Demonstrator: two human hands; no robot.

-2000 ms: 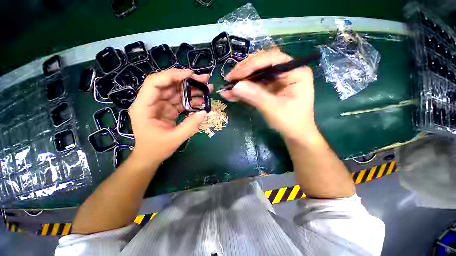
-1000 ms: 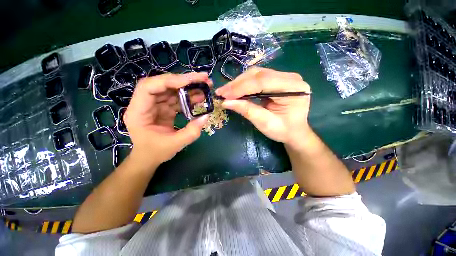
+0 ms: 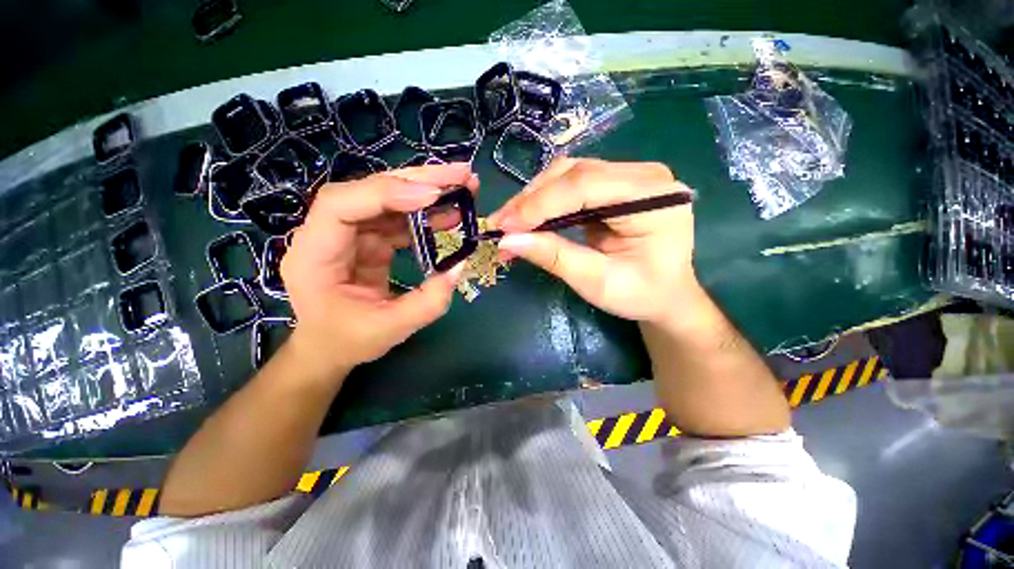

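Observation:
My left hand holds a black watch case frame upright by its edges, between thumb and fingers, its opening facing partly right. My right hand holds a slim black pen-like tool nearly level, its tip at the frame's right side. Whether the tip touches the frame or holds a part is too small to tell. Small tan parts lie in a loose pile on the green bench just below and behind the frame, some seen through its opening.
A heap of black frames lies behind and left. A clear blister tray with a column of frames is at left. Filled trays stand far right. A bag of small parts and another clear bag lie behind, near the pale rail.
My right hand has moved slightly down with the tool, its tip now against or near the frame. The held frame has turned a little. Loose frames on the belt have shifted left.

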